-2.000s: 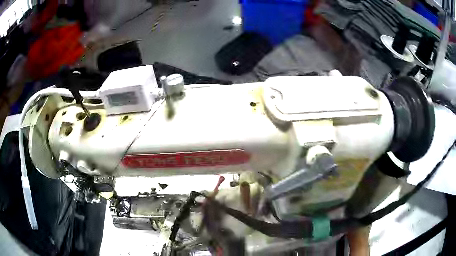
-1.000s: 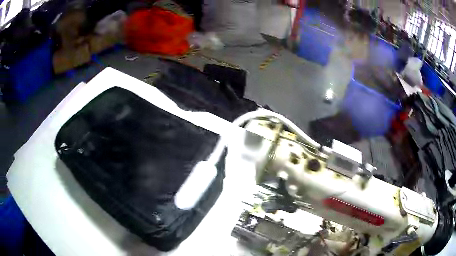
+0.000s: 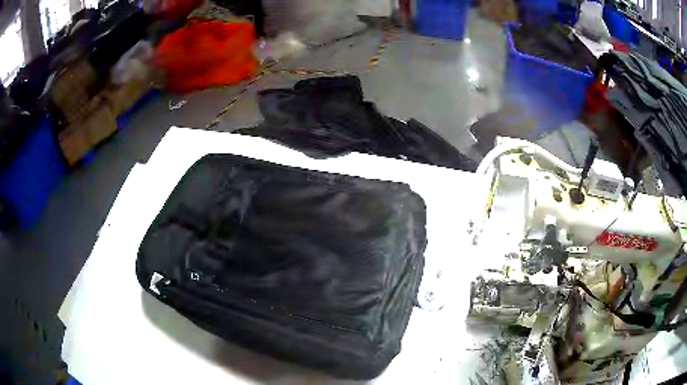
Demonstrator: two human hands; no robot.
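Observation:
A large black soft bag body (image 3: 301, 248) lies flat on the white machine table (image 3: 105, 301), left of the sewing machine. A small white tag (image 3: 157, 282) shows at its left corner. The cream sewing machine (image 3: 580, 218) with a red nameplate (image 3: 627, 241) stands at the right. The presser foot area (image 3: 546, 256) is above the cylinder arm (image 3: 505, 297), with no bag on the arm. Neither of my hands is in view.
Black fabric (image 3: 316, 113) lies beyond the table's back edge. An orange bundle (image 3: 207, 56) and cardboard boxes (image 3: 87, 135) are at the back left. A blue bin (image 3: 546, 83) stands at the back right, beside a pile of dark grey pieces (image 3: 651, 98).
The view has swung left from the machine to the table and bag, so the machine now sits at the right. The white lamp head seen over the bag earlier no longer shows there.

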